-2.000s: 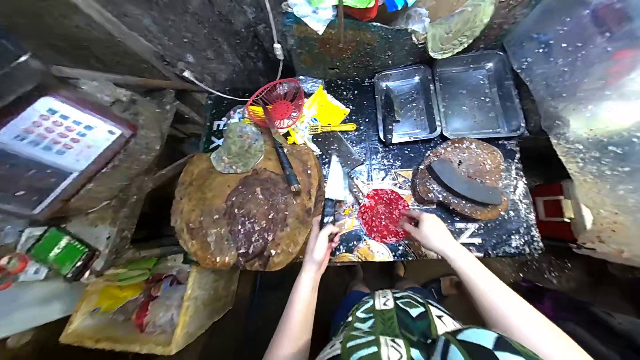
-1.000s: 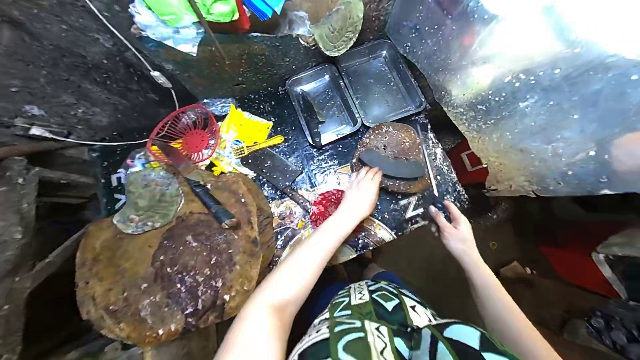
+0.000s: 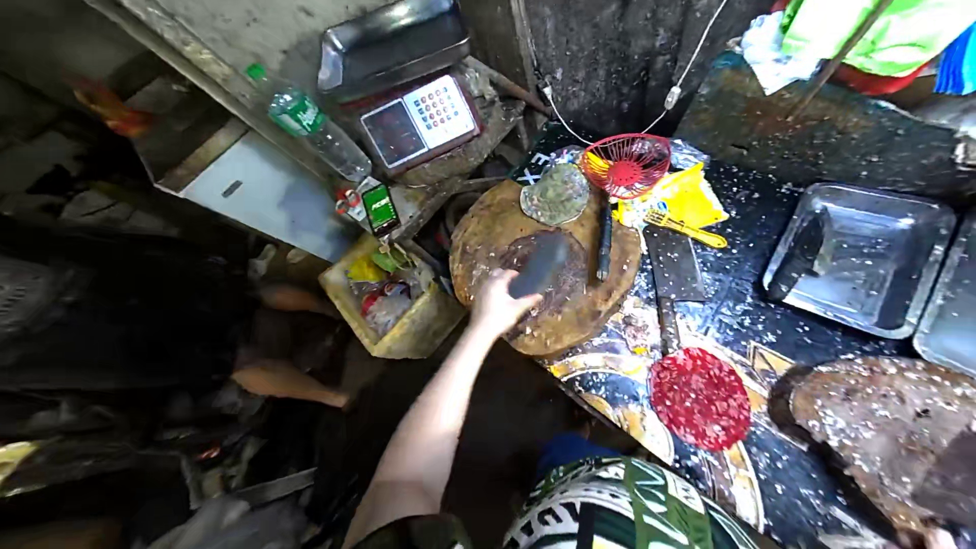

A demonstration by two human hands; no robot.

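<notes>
My left hand [image 3: 499, 301] grips a dark grey, curved sharpening stone [image 3: 541, 267], slightly blurred, over the large round wooden chopping block [image 3: 488, 244]. On that block a black-handled knife [image 3: 605, 244] and a round, greenish flat piece [image 3: 555, 194] lie near its back edge. Only a bit of my right hand [image 3: 932, 537] shows in the bottom right corner, beside the smaller round chopping block [image 3: 862, 427]; what it holds cannot be made out. A cleaver [image 3: 676, 263] lies flat on the table between the blocks, its handle reaching a red round disc [image 3: 701, 398].
Metal trays [image 3: 877, 305] stand at right. A red plastic basket [image 3: 627, 164], a yellow packet [image 3: 690, 194] and a yellow-handled brush [image 3: 686, 227] lie behind the large block. Left are a foam box [image 3: 404, 335], a scale [image 3: 419, 122], a plastic bottle [image 3: 313, 126] and a person's bare leg [image 3: 290, 383].
My left hand has picked up the sharpening stone, which lay on the smaller block before, and moved it left over the large block. The view has turned left. My right hand is now mostly out of view.
</notes>
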